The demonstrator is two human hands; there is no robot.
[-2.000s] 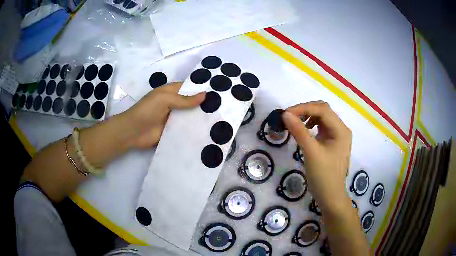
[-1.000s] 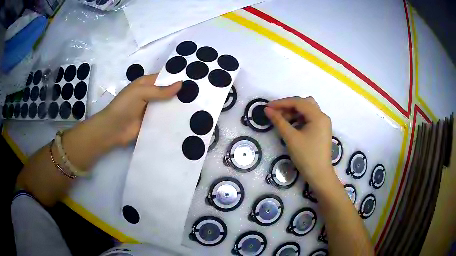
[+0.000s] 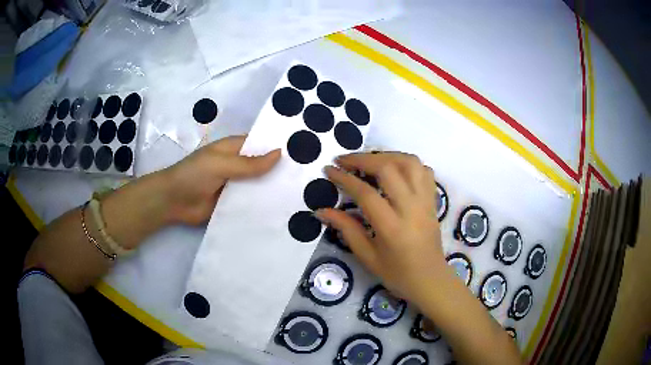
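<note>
My left hand holds a white backing strip by its left edge, thumb on top. Black adhesive pads cluster at the strip's upper end, two sit lower at its right edge and one at the bottom left corner. My right hand is over the strip's right edge, its thumb at the lowest pad of the right-edge pair and its fingers spread. No loose pad shows in it. Round units with black rims and silver centres lie in rows on a pale sheet, some hidden by my right hand and the strip.
Sheets full of black dots lie at left under clear plastic. A single black dot lies behind my left hand. White paper is at the back. Stacked cardboard dividers stand at right. A blue and white cloth is upper left.
My right hand held a black pad over a unit at the upper rows, lowered it onto the unit's centre, and has now moved left to the strip with its fingers spread.
</note>
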